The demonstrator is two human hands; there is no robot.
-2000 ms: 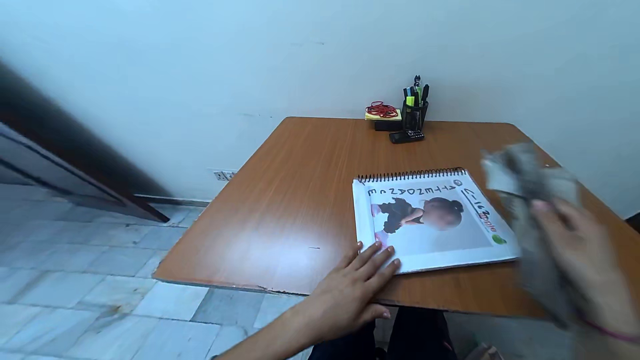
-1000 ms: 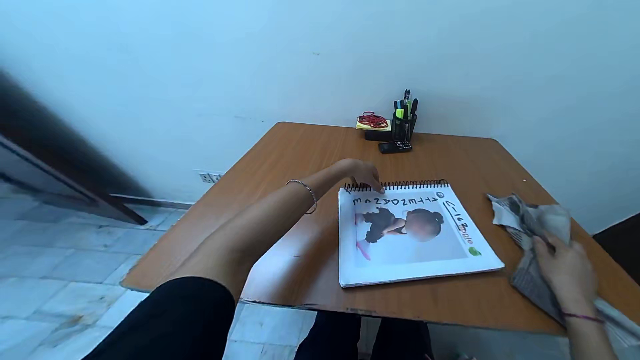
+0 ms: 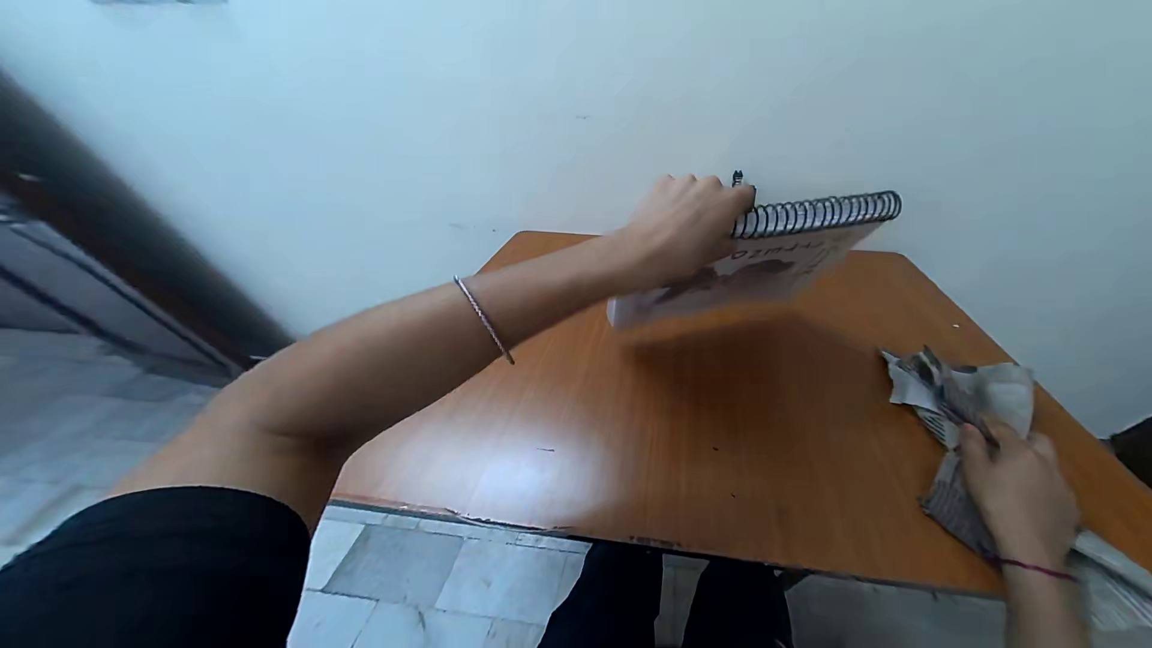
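My left hand grips the spiral binding of a spiral-bound notebook near its left end. The notebook is raised off the wooden table and tilted, its printed cover partly hidden by my hand and blurred. Over the right part of the table, my right hand holds a crumpled sheet of newspaper, which spreads out on both sides of the fingers.
Behind the notebook and my left hand, only the tip of a pen from the holder shows. The wall stands behind the table. Tiled floor lies at the front and left. A dark object is at the right edge.
My left hand has gone from the notebook's lower edge to its spiral binding, and the notebook has come up off the table. The newspaper remains in my right hand.
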